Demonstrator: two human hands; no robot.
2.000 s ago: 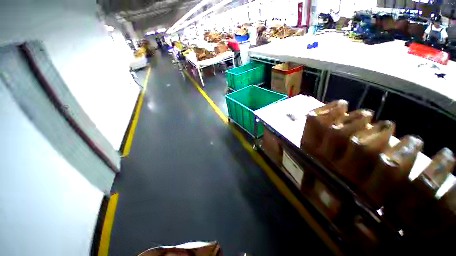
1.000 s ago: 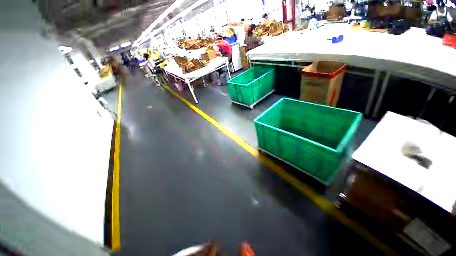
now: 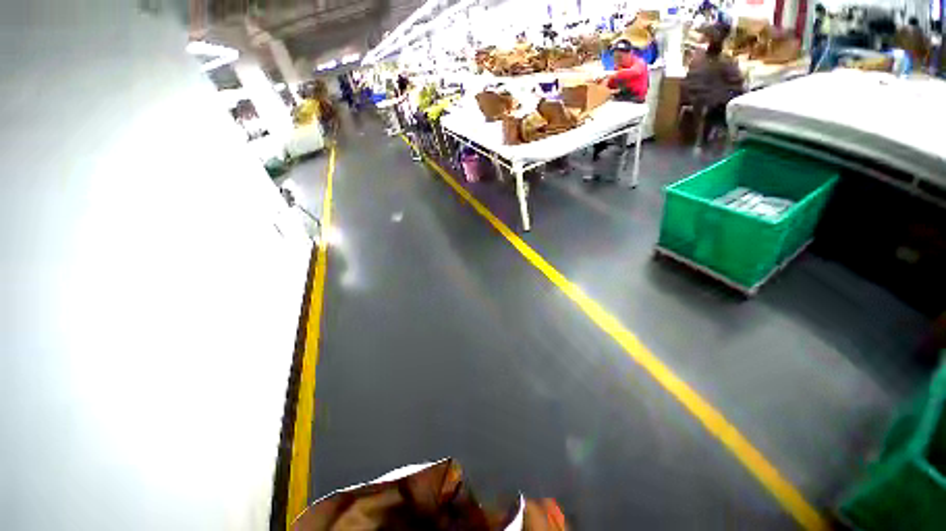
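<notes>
A part-made brown bag body (image 3: 405, 503) shows at the bottom edge, left of the middle. Its top is open, with a white edge along the rim, and its lower part is cut off by the picture. A small orange-brown patch (image 3: 546, 513) lies just right of the bag at the bottom edge. It is blurred, and I cannot tell whether it is part of my right hand. My left hand is not in view. What holds the bag is hidden.
A dark grey aisle runs ahead between yellow lines (image 3: 591, 301), with a white wall (image 3: 135, 311) at left. At right stand a green crate (image 3: 716, 233), another green crate (image 3: 908, 467) and white tables (image 3: 550, 145) with brown pieces. A person in red (image 3: 629, 78) is behind one table.
The view has moved forward along the aisle. The near table with standing brown bags has left the picture, and the near green crate has slid to the lower right. More of the carried bag shows.
</notes>
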